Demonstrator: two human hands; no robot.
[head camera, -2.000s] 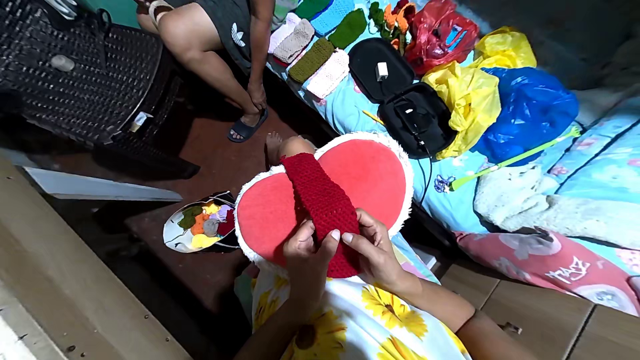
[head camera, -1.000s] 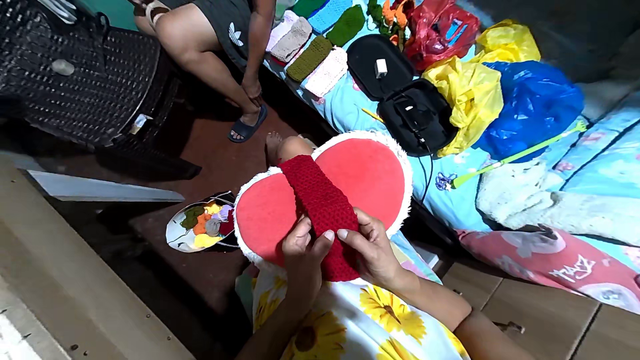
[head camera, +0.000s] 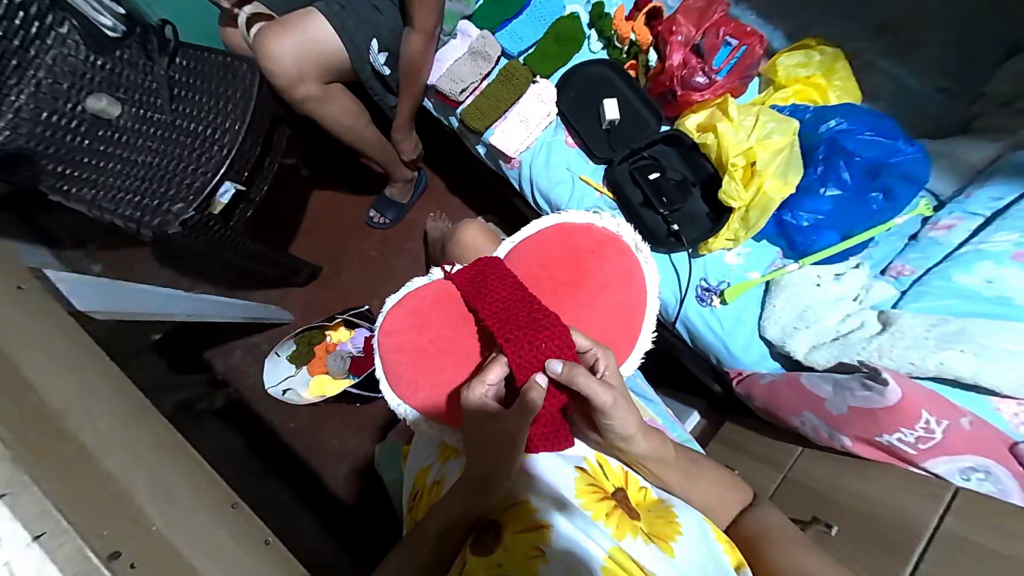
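A dark red crocheted strip (head camera: 512, 312) lies slantwise over a red cushion with a fluffy white edge (head camera: 580, 264) on my lap. Near the strip's lower part, my left hand (head camera: 500, 404) pinches its left edge between thumb and fingers. My right hand (head camera: 596, 392) grips the right edge, its thumb on top, close to the left thumb. The strip's lower end hangs past the cushion between my wrists. Whether a hook or needle is in my fingers cannot be seen.
A bag of colourful yarn pieces (head camera: 328, 360) is on the floor at left. On the bed lie crocheted pieces (head camera: 496, 96), an open black case (head camera: 668, 188), plastic bags (head camera: 848, 168) and a green stick (head camera: 832, 252). Another person's leg (head camera: 320, 88) is near a wicker chair (head camera: 144, 136).
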